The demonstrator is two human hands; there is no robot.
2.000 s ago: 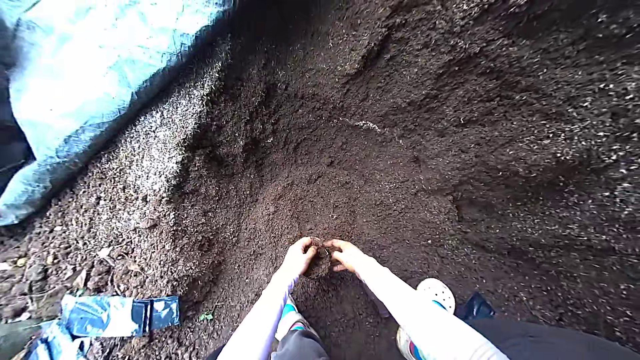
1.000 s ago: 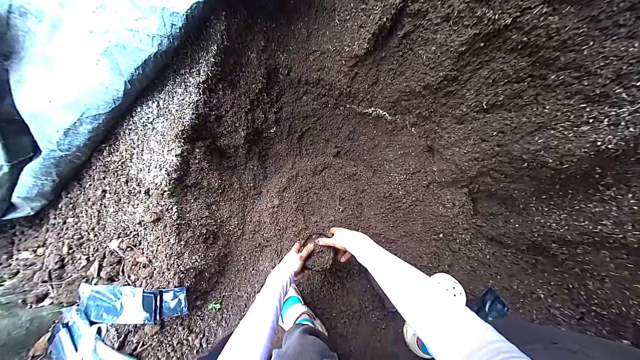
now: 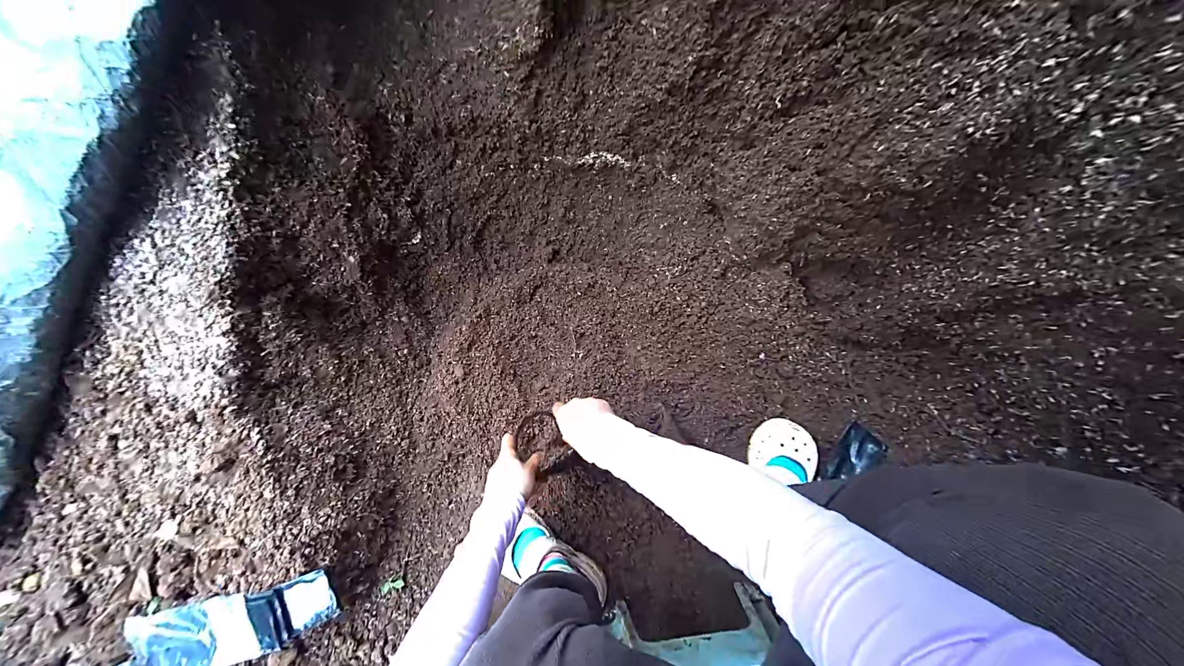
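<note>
A small dark round bag or pot [image 3: 539, 431], filled with brown soil, stands between my hands near the lower middle. My left hand [image 3: 514, 470] grips its left rim with thumb and fingers. On the far right side of the same rim lies my right hand [image 3: 581, 418], its fingers pinching the edge. Loose brown soil [image 3: 592, 314] rises in a heap all around. The underside of the bag or pot is hidden.
A pale tarp [image 3: 46, 139] covers the upper left. Folded plastic bags [image 3: 231, 624] lie at the lower left. My clog-clad feet [image 3: 783, 446] flank the soil, with a dark plastic piece [image 3: 856, 450] by the right one. A light-coloured plastic edge [image 3: 708, 647] shows between my legs.
My hands have stayed at the round bag or pot, with the fingers shifted around its rim. A light-coloured plastic edge now shows between my legs.
</note>
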